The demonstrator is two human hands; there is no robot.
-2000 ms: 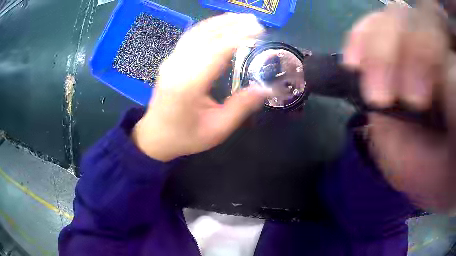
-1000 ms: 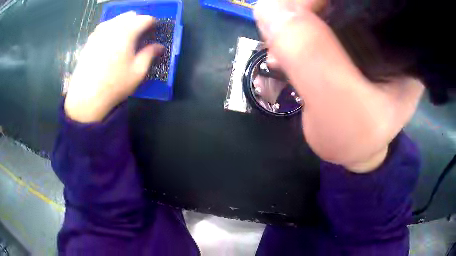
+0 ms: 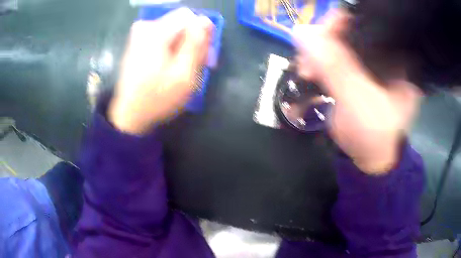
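Observation:
A round unit [image 3: 306, 112] with a black rim and a shiny face lies against a pale strip [image 3: 269, 95] on the dark-green surface. Bright spots show on its face. My right hand [image 3: 349, 85] is above the unit and covers its upper right part. It is closed around a large, dark, blurred electric screwdriver [image 3: 404, 40]; the bit is hidden. My left hand [image 3: 162, 65] is over the blue screw bin [image 3: 215, 30], its fingers curled. Blur hides whether it pinches a screw. A few grey screws [image 3: 200, 79] show beside its fingers.
A second blue bin [image 3: 248, 15] with yellow-gold thin pieces is at the top, beyond the unit. A dark cord [image 3: 445, 171] runs down the right side. Blue clothing of a person [image 3: 22, 211] shows at the lower left. The near bench edge [image 3: 252, 221] crosses in front of my body.
My left hand has left the unit and moved over the screw bin, its fingers now more curled. My right hand came in from the right to above the unit. The view has shifted, and blue clothing has appeared lower left.

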